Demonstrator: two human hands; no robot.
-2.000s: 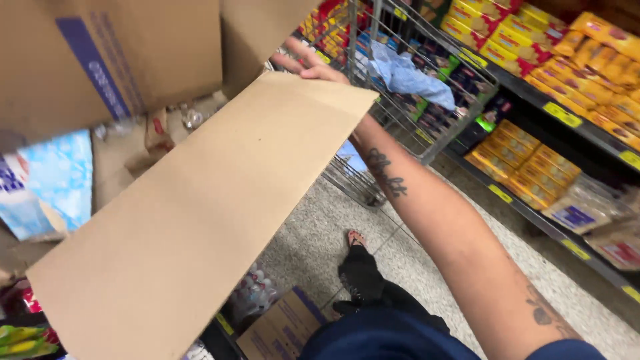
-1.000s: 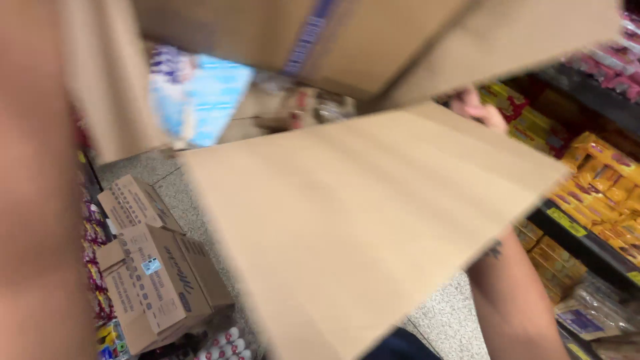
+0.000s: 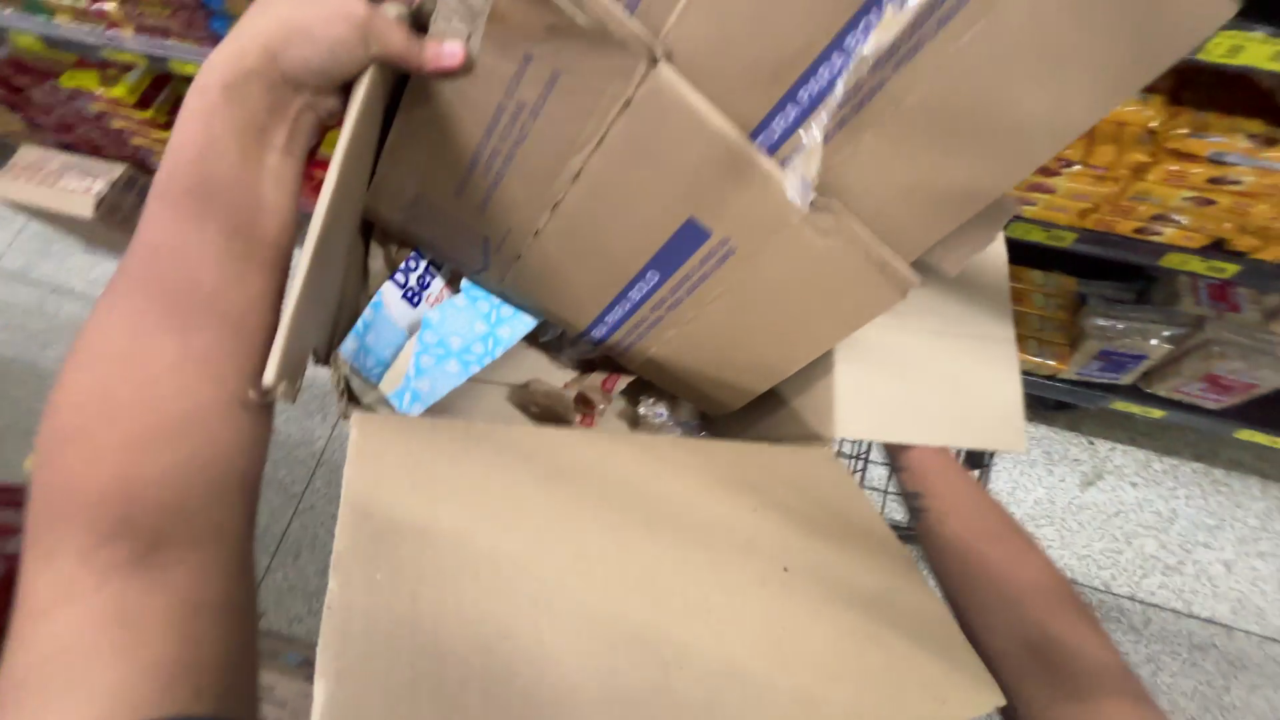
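My left hand point(image 3: 345, 45) grips the upper left edge of a large open cardboard box point(image 3: 640, 560), with the thumb on the cardboard. My right hand is hidden behind the box's right flap; only the forearm shows below it. Flattened or folded cardboard cartons point(image 3: 720, 270) with blue printed bands stand tilted inside the open box. Beneath them lie a light blue and white printed package point(image 3: 460, 340), crumpled brown and red packaging point(image 3: 600, 390) and some clear plastic point(image 3: 660, 410). A wide plain flap spreads toward me.
Shelves on the right hold yellow packets point(image 3: 1180, 170) and clear bags point(image 3: 1120, 345). Part of a wire cart point(image 3: 880, 480) shows behind the box. Farther left are a shelf of red and yellow packets point(image 3: 90, 110) and a small cardboard box point(image 3: 65, 180) above the speckled floor point(image 3: 1170, 500).
My left hand has come into view at the box's upper left edge. My right hand, visible at the box's edge before, is now hidden behind a flap. The view has swung strongly.
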